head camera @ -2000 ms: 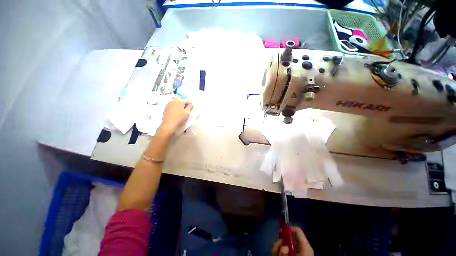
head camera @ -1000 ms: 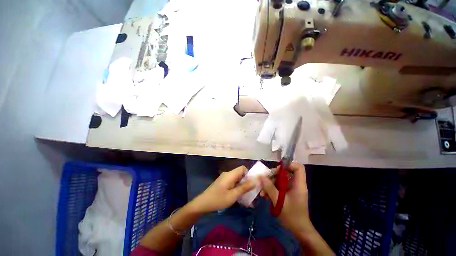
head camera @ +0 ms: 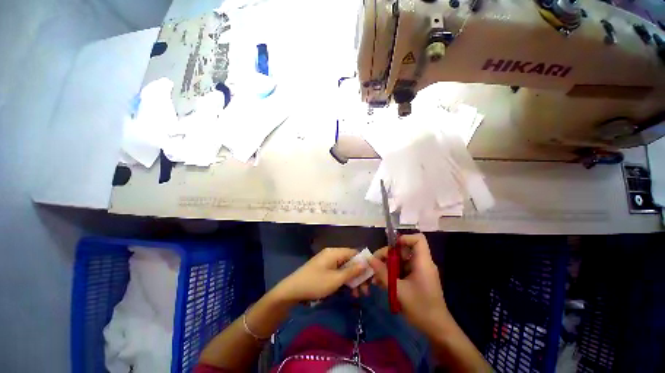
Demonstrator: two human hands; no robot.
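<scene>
A small white fabric piece (head camera: 360,268) is held above my lap, in front of the table edge. My left hand (head camera: 326,275) grips its left side between thumb and fingers. My right hand (head camera: 415,280) holds the red-handled scissors (head camera: 394,273), blades pointing up towards the table, and its fingertips also touch the fabric piece. A fanned pile of white strips (head camera: 426,167) lies under the machine needle and reaches the table's front edge. The scissor tips overlap the pile's left side in view.
The cream HIKARI sewing machine (head camera: 510,51) stands on the table (head camera: 292,207) at the right. Loose white pieces (head camera: 197,135) lie on the table's left. A blue basket (head camera: 186,255) with white cloth is below left; another blue basket (head camera: 536,313) is below right.
My left hand has come from the loose pieces to my lap with a white piece. My right hand has risen with the scissors to meet it. The view has tilted down.
</scene>
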